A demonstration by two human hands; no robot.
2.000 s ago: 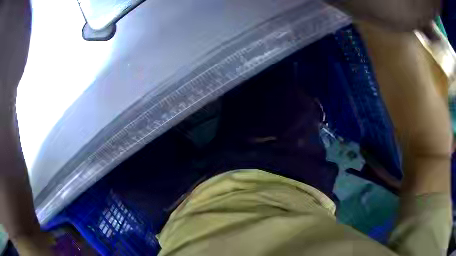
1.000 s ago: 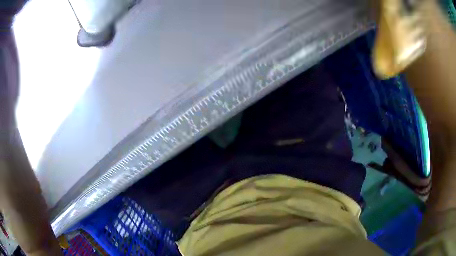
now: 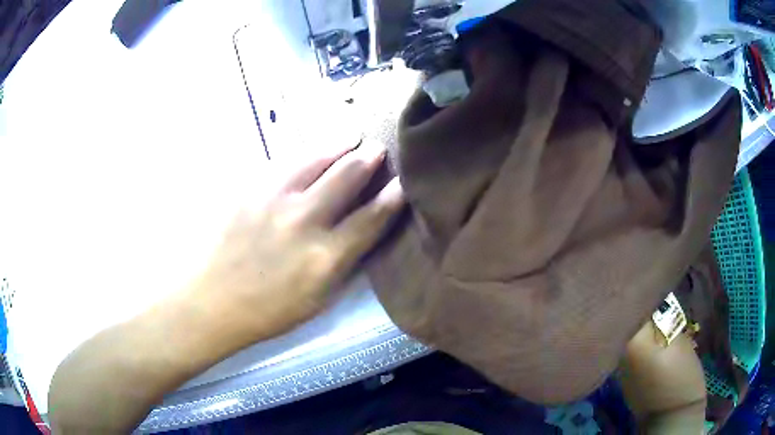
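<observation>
A large brown garment [image 3: 544, 229] lies bunched over the right of the white table and hangs over its front edge. My left hand [image 3: 323, 221] is palm down on the table, its fingertips on the garment's left edge near the needle area [image 3: 344, 51]; the edge seems held under them. My right forearm shows at the lower right with a metallic watch or bracelet [image 3: 670, 319] at the wrist. My right hand itself is hidden by the garment.
The white table [image 3: 110, 170] has a ruler-marked front edge. Sewing machine metal parts stand at top centre. A green basket [image 3: 738, 255] with brown cloth is at the right. Something red and black [image 3: 756, 76] lies at the upper right.
The view has shifted to the machine's needle area. The brown garment is now on the table. My left hand has come in onto its edge, and my right arm is now partly behind the cloth.
</observation>
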